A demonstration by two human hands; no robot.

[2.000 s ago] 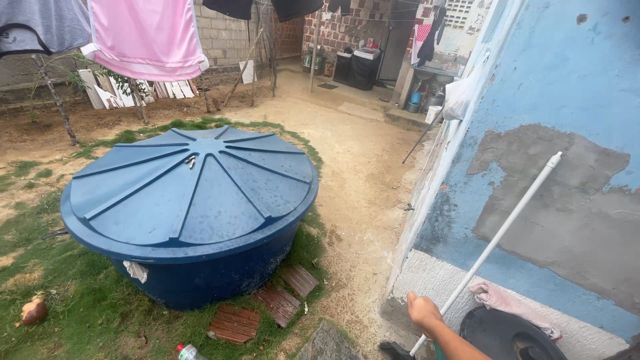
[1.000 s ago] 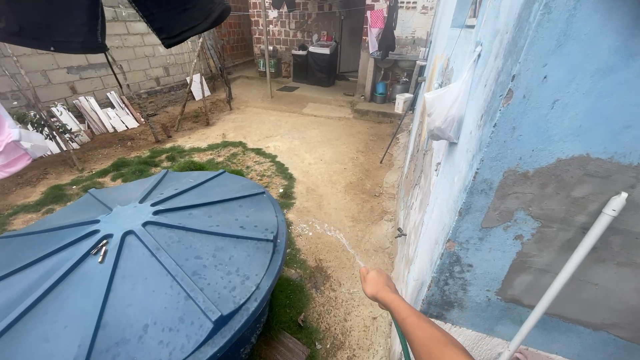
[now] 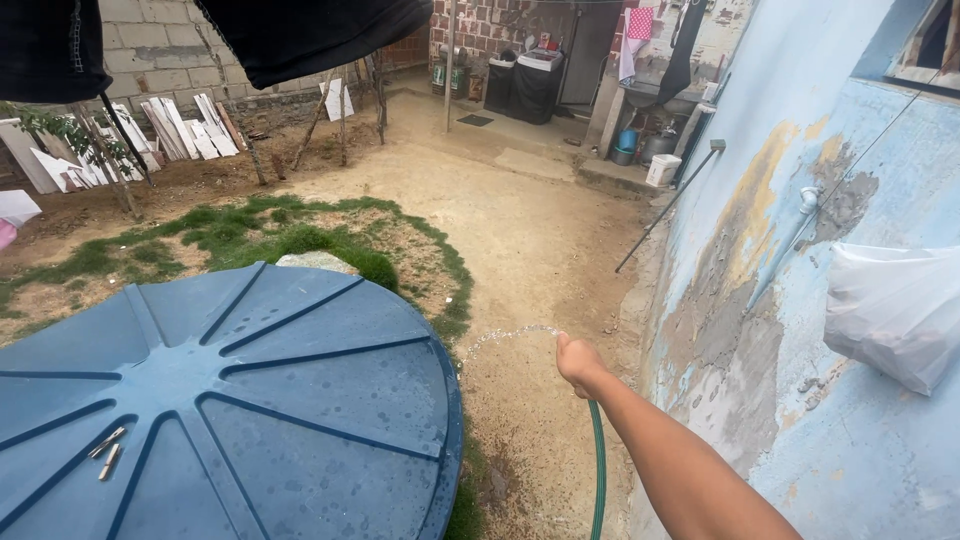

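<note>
My right hand (image 3: 580, 364), on an arm reaching in from the lower right, is closed around a green garden hose (image 3: 598, 465). The hose hangs down from the fist to the bottom edge; its end is hidden by my fingers. A thin stream of water (image 3: 517, 331) arcs left from the hand and falls toward the sandy ground (image 3: 525, 262) beside the grass. Left of the hand stands a large blue water tank with a ribbed lid (image 3: 315, 390), spotted with drops. Two clothespins (image 3: 108, 453) lie on that lid. My left hand is out of view.
At right rises a blue peeling wall (image 3: 862, 450) with a white plastic bag (image 3: 892, 315) hanging from it. A thin pole (image 3: 667, 206) leans there. Dark clothes (image 3: 315, 37) hang overhead at upper left. Farther back are stacked boards (image 3: 180, 127) and a white bucket (image 3: 663, 170).
The view has swung a lot. The right hand, at the lower edge two seconds ago, now reaches farther out over the ground. Water, not visible in the oldest frame, runs from the hose.
</note>
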